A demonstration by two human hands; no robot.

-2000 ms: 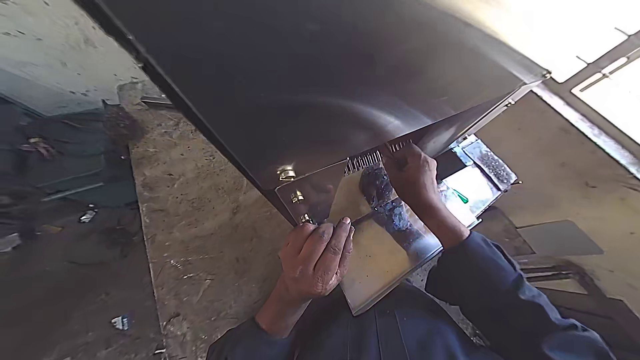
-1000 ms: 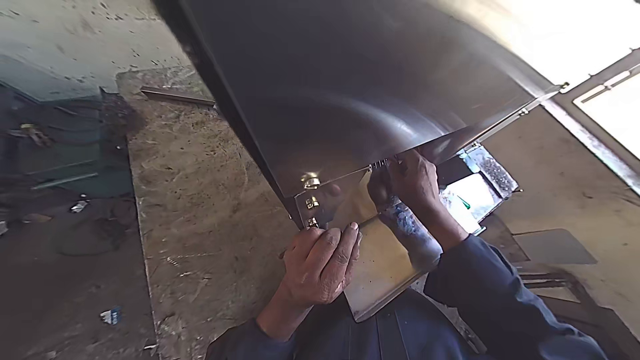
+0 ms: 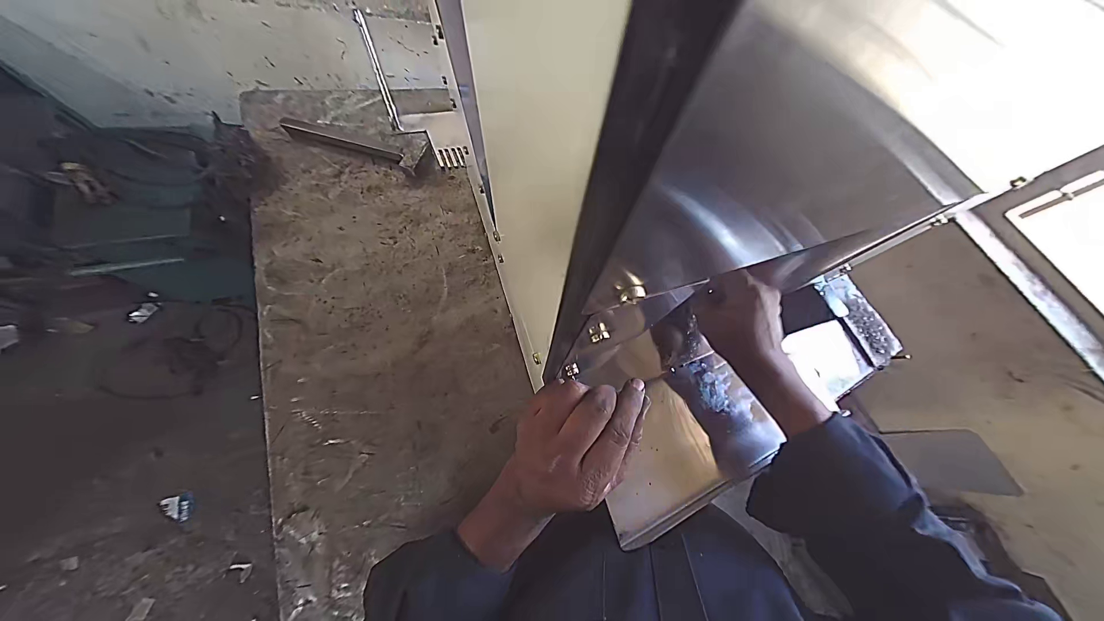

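A large sheet-metal panel (image 3: 776, 172) with a shiny dark face stands tilted over a workbench. Brass-coloured fittings (image 3: 599, 331) sit near its lower left corner. My left hand (image 3: 582, 444) has its fingers curled at that corner, just below the fittings; they seem to grip the metal edge. Under the panel's lower edge reaches my right hand (image 3: 742, 315), its fingertips hidden behind the metal, so its hold cannot be seen. A reflective metal flange (image 3: 673, 440) spreads between my hands, close to my body. A pale panel face (image 3: 543, 155) shows on the left side.
The worn workbench top (image 3: 371, 345) extends to the left, bearing a metal angle strip (image 3: 341, 142) at its back. Scraps and a crumpled wrapper (image 3: 177, 507) lie on the floor at left. At right are a flat grey plate (image 3: 953, 461) and a window frame (image 3: 1052, 194).
The large panel has turned, and its pale left side and slotted edge have come into sight. Both hands remain near its lower edge. The view has shifted somewhat.
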